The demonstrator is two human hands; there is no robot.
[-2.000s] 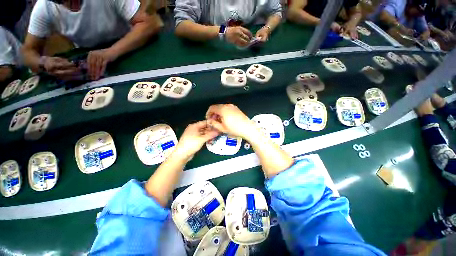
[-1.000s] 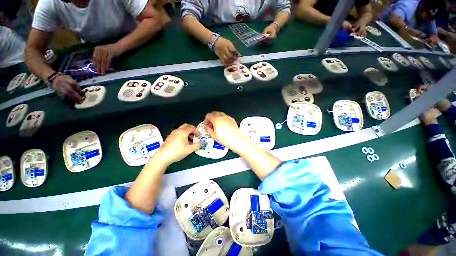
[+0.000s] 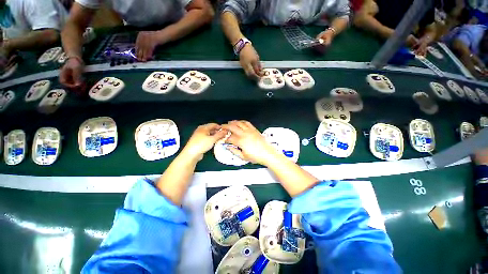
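Observation:
A cream housing half [image 3: 227, 156] lies open side up on the green conveyor belt, mostly covered by my hands. My left hand [image 3: 206, 140] and my right hand [image 3: 247, 140] meet over it with fingertips together. Anything between the fingertips is too small and hidden to tell. Another housing half [image 3: 281, 140] with a blue block lies just right of my right hand. Nearer me, several housing halves with circuit boards and blue blocks lie grouped between my forearms, including one at the left [image 3: 231, 215] and one at the right [image 3: 275, 243].
More housing halves line the near lane, one at left [image 3: 157, 139]. Cream faceplates [image 3: 194, 82] lie on the far lane. People opposite reach over them; one hand [image 3: 249, 60] touches a faceplate. Pale rail [image 3: 107, 183], slanted metal post [image 3: 398, 35], white rings [image 3: 417, 187] and tan block [image 3: 437, 217] also show.
My hands have come together over the housing half; they were apart a second ago. The view has shifted, so the rail looks more level. A person opposite has drawn a hand back from a left faceplate.

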